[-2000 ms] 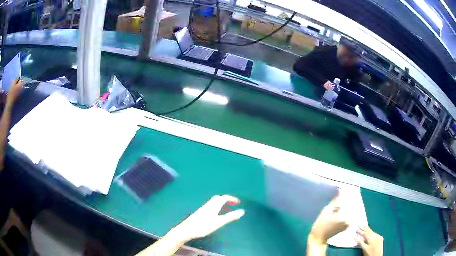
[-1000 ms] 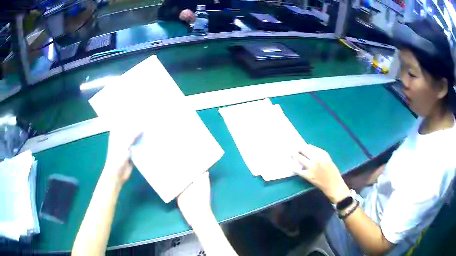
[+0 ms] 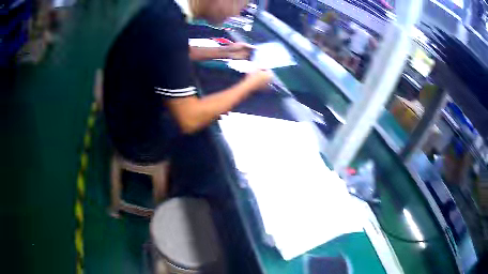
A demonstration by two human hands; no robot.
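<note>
The loose pile of white sheets (image 3: pixel 299 187) lies on the green bench in front of me, its edges fanned and uneven. Just below it, the dark sheet with a pale border (image 3: pixel 327 265) is cut off by the bottom edge of the picture. Neither of my hands is in the picture. The view is blurred.
A person in a dark short-sleeved top (image 3: pixel 144 80) sits at the bench beyond the pile, hands at a white sheet (image 3: pixel 273 55). A round stool (image 3: pixel 184 233) stands beside the bench. A pale post (image 3: pixel 374 88) and a clear plastic bag (image 3: pixel 364 179) are right of the pile.
The view has swung far to the left. My hands and the white sheet they held are out of the picture, as is the person on the right. The pile and another seated person now show.
</note>
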